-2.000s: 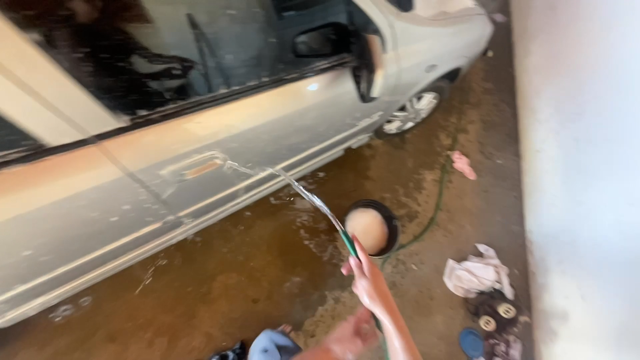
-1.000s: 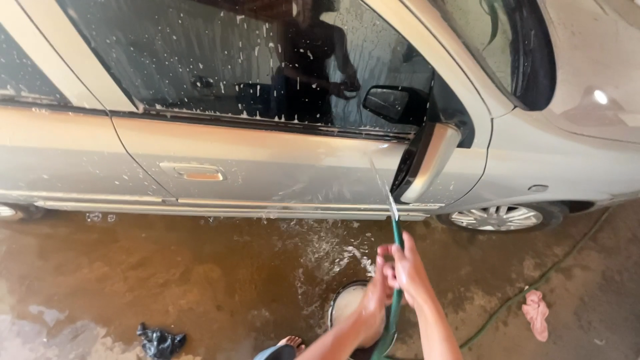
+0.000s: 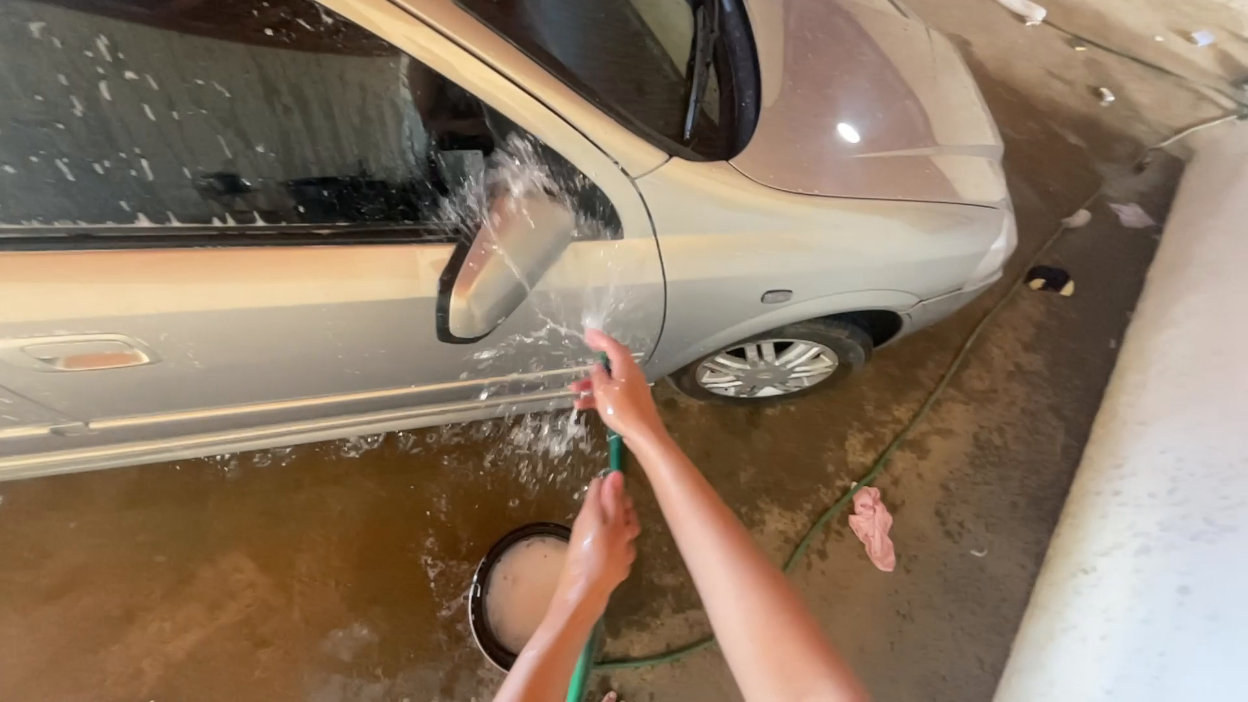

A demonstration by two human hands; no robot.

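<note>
My right hand grips a green garden hose near its outlet, a finger at the spraying end. Lower down, my left hand is closed around the same hose. Water sprays up and left over the side mirror of a silver car, splashing on the window and running off below the door. A dark-rimmed bucket of cloudy water stands on the wet ground, partly behind my left forearm.
The front wheel is right of my hands. The hose's green line trails across the ground beside a pink cloth. A pale wall borders the right side. Small scraps lie at the top right.
The water stream has moved from the door handle, then the door by the mirror, onto the mirror itself. Both hands still hold the hose. The view has swung toward the car's front.
</note>
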